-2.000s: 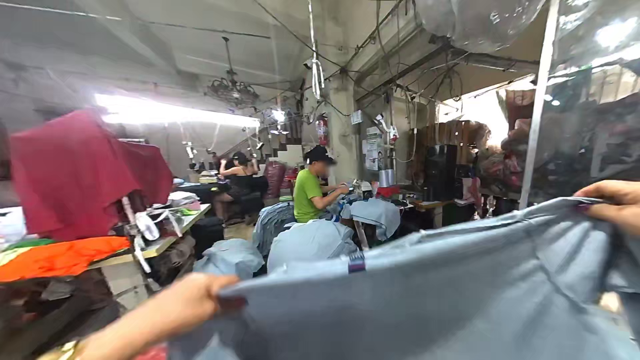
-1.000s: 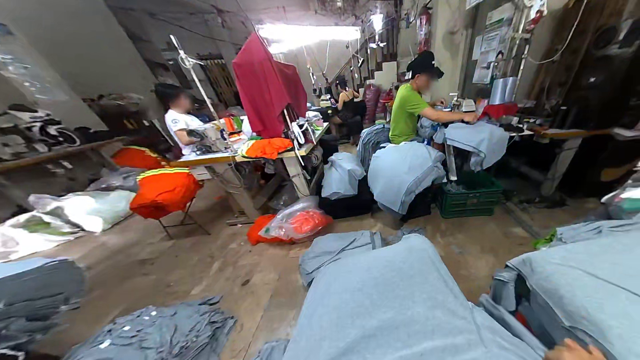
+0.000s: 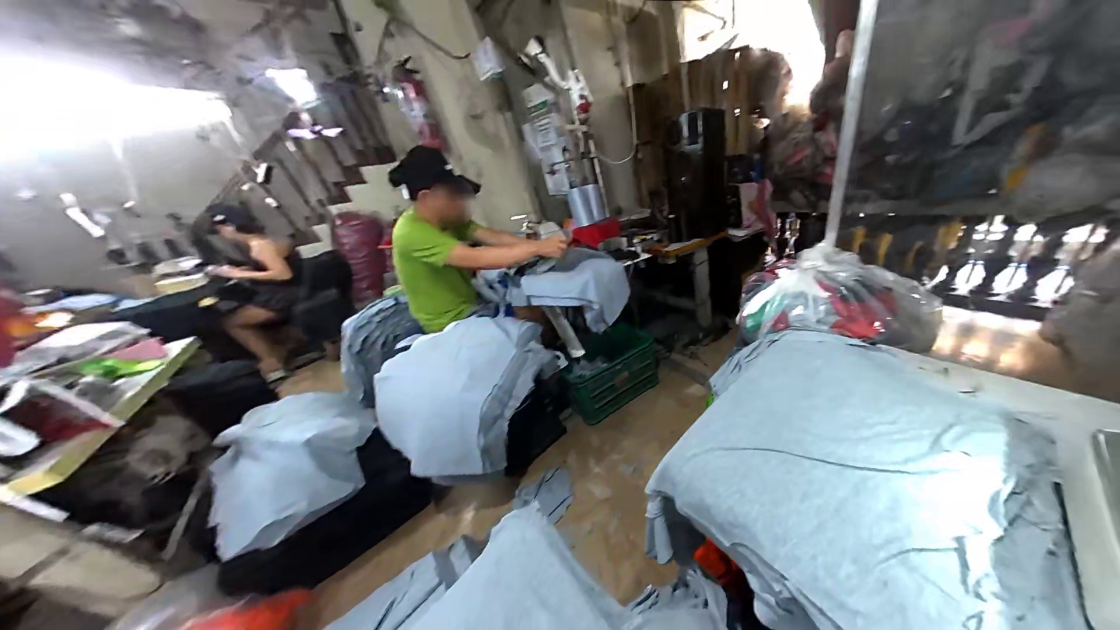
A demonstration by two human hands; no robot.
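Neither my left hand nor my right hand shows in the head view at this moment. A thick stack of light grey-blue fabric pieces point(image 3: 840, 472) lies on a white table point(image 3: 1032, 394) at the right, its edges hanging over the near side. Low in the middle, another heap of the same grey-blue fabric point(image 3: 516, 577) reaches the bottom edge of the view. What either hand holds or touches is hidden from the camera.
A person in a green shirt point(image 3: 429, 262) works at a sewing machine beside a green plastic crate point(image 3: 612, 376). Grey-blue fabric piles point(image 3: 464, 394) stand nearby. A clear plastic bag of coloured cloth point(image 3: 840, 302) sits behind the stack. Another person point(image 3: 254, 271) sits further back left.
Two seconds ago both hands held a grey-blue fabric piece stretched wide; a second ago only one hand showed at the lower right. Both are now out of sight. The view has swung markedly.
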